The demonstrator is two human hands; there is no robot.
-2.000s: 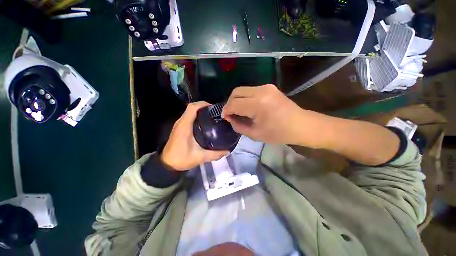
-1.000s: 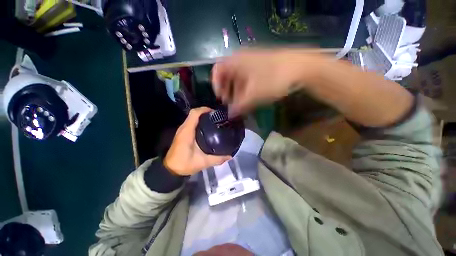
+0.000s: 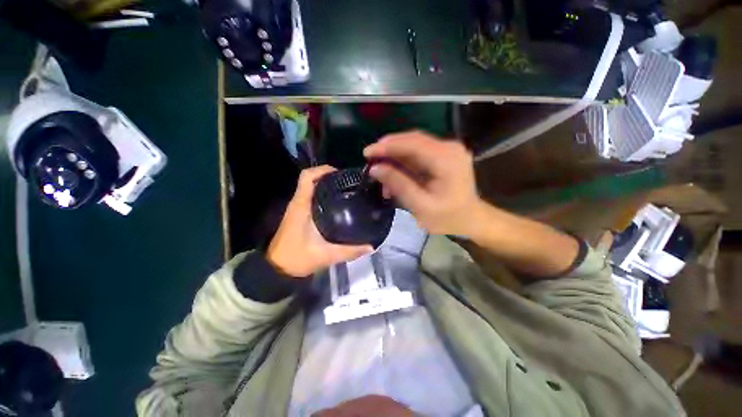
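A dome camera (image 3: 355,213) with a black ball and a white bracket is held in front of my chest, the bracket pointing down toward me. My left hand (image 3: 303,234) grips the ball from the left side. My right hand (image 3: 431,181) is at the ball's upper right, beside a small ribbed patch, with thumb and forefinger close together. A small dark bit shows at these fingertips, too small to name. The side of the ball that faces away from me is hidden.
More dome cameras (image 3: 67,167) lie on the green bench at left and at its top edge. A thin dark tool (image 3: 413,50) lies on the bench ahead. White finned parts (image 3: 639,102) are stacked at right, above a carton (image 3: 693,213) of white units.
My right hand swept up toward the bench and has come back to the ball. One of the pink pieces near the thin tool no longer shows. My left hand still holds the camera.
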